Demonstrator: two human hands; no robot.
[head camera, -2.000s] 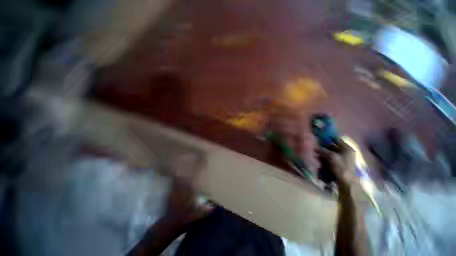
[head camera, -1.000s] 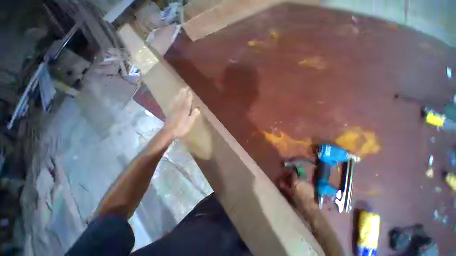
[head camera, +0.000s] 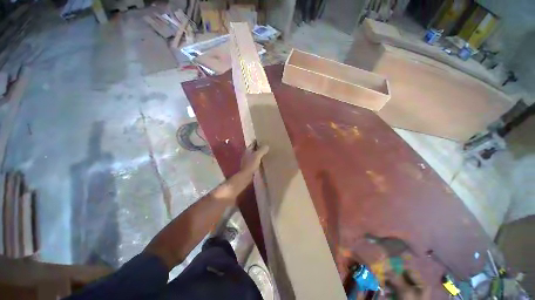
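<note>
The long boxed beam (head camera: 239, 55) runs from the far end of the table to the bottom edge, with yellow glue lines on its bare far end. A pale plywood facing (head camera: 290, 193) covers the nearer length of its top. My left hand (head camera: 254, 158) is on the beam's left edge, fingertips by the facing's side. My right hand (head camera: 407, 288) is blurred at the bottom right, closed around the green handle of a hammer (head camera: 396, 265). The blue nailer (head camera: 365, 278) lies between the beam and my right hand, partly cut off.
The dark red table (head camera: 352, 158) lies under the work. An open wooden box (head camera: 334, 83) stands at its far side, with a large wooden panel (head camera: 434, 88) beyond. A yellow-handled tool (head camera: 450, 286) and clutter lie at the lower right. A dark coil (head camera: 192, 137) is on the floor.
The view has swung, so the beam now runs nearly straight ahead. My left hand has moved from the facing's top to the beam's left edge. My right hand is now farther right of the beam.
</note>
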